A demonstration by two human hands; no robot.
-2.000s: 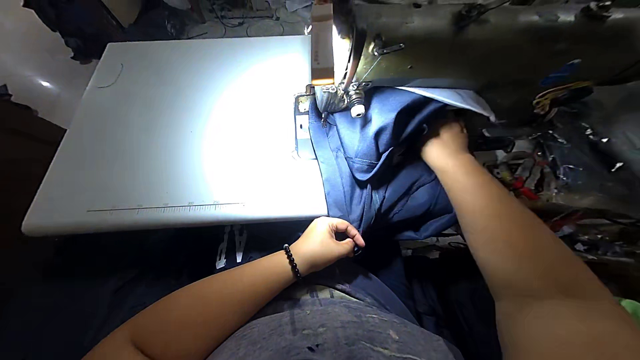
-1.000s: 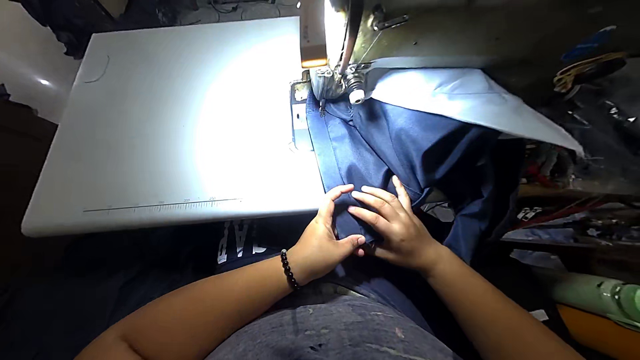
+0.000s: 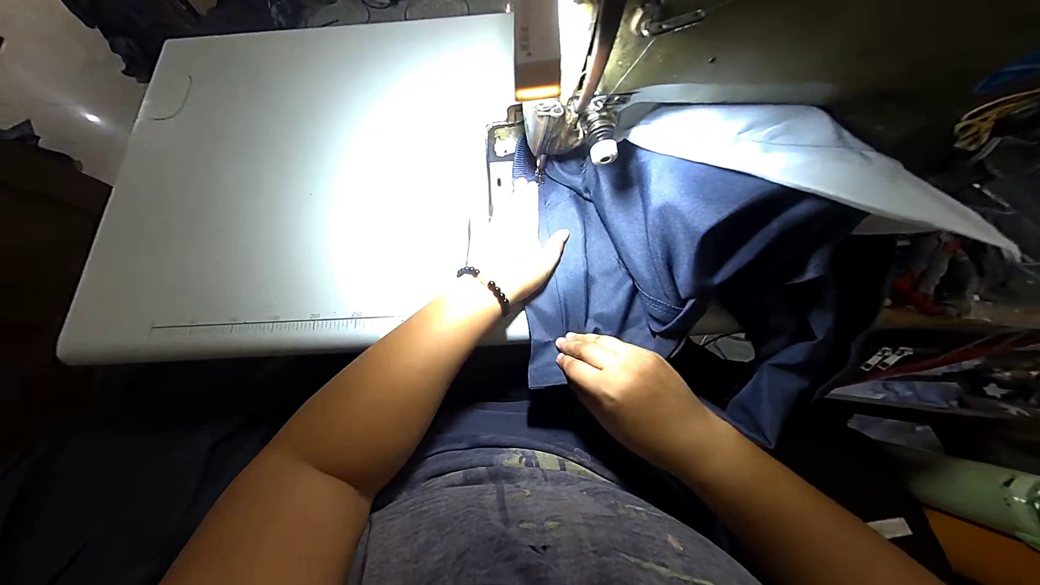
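Observation:
A navy garment [image 3: 682,211] with a pale lining [image 3: 780,138] lies under the presser foot [image 3: 539,166] of a sewing machine [image 3: 556,122]. My left hand [image 3: 520,244], a black bead bracelet [image 3: 497,294] at its wrist, rests flat beside the garment's left edge just in front of the foot, thumb on the cloth; glare washes out its fingers. My right hand [image 3: 617,382] has its fingertips closed on the near end of the cloth, at the table's front edge. Dark folds of the garment hang down at the right.
The white machine table [image 3: 244,203] has a printed ruler [image 3: 317,322] along its front edge. A machine lamp glares over the sewing area. Shelves with assorted items [image 3: 934,317] stand at the right, with a pale green rounded object [image 3: 967,487] below them.
My left hand has moved forward from the table's front edge to near the presser foot. My right hand, earlier among the folds at the right, is now at the cloth's near end.

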